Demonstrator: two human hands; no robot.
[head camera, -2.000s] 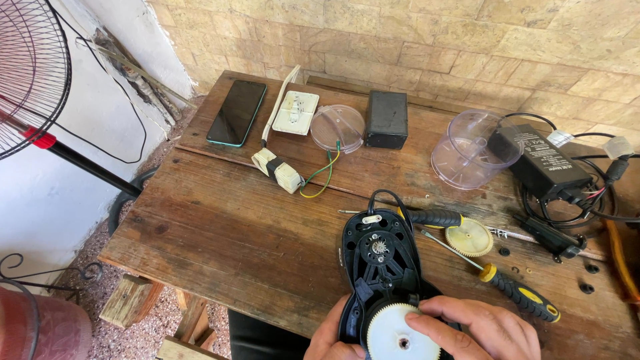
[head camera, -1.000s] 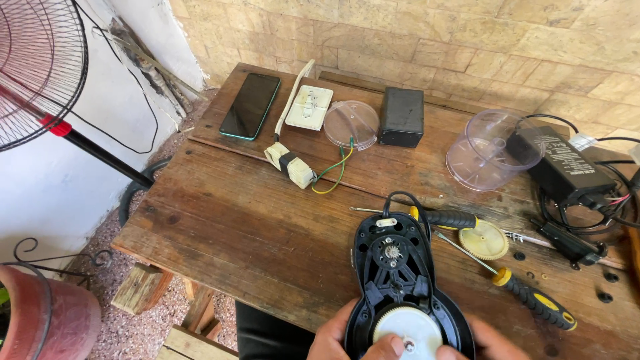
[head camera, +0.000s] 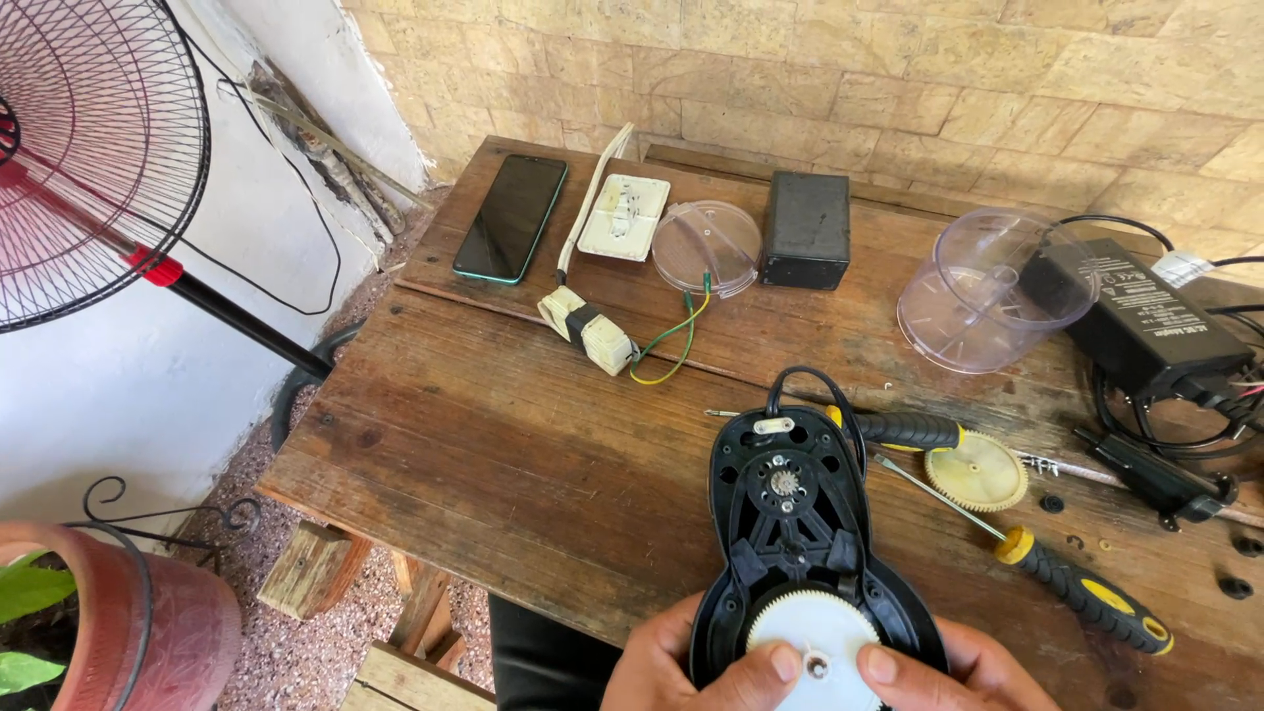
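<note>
A black plastic housing (head camera: 790, 533) with a small metal pinion (head camera: 785, 482) near its upper end lies between my hands at the table's front edge. In its lower round part sits a large white plastic gear (head camera: 805, 627). My left hand (head camera: 696, 662) grips the housing's left side, its thumb on the gear beside the centre hole. My right hand (head camera: 938, 671) holds the right side, thumb also on the gear. Right of the housing lie a yellowed gear (head camera: 976, 471), a screwdriver with a black and yellow handle (head camera: 1096, 592) and another such screwdriver (head camera: 904, 431) touching the yellowed gear.
Farther back lie a smartphone (head camera: 511, 219), a white plate (head camera: 624, 217), a taped cream block (head camera: 590, 331) with wires, a clear lid (head camera: 707, 247) and a black box (head camera: 807, 229). A clear plastic container (head camera: 987, 296), a power adapter (head camera: 1145, 316) and several small rubber parts are at right.
My right hand has moved from lying over the white gear to the housing's right side, with its thumb on the gear. My left thumb now rests on the gear too.
</note>
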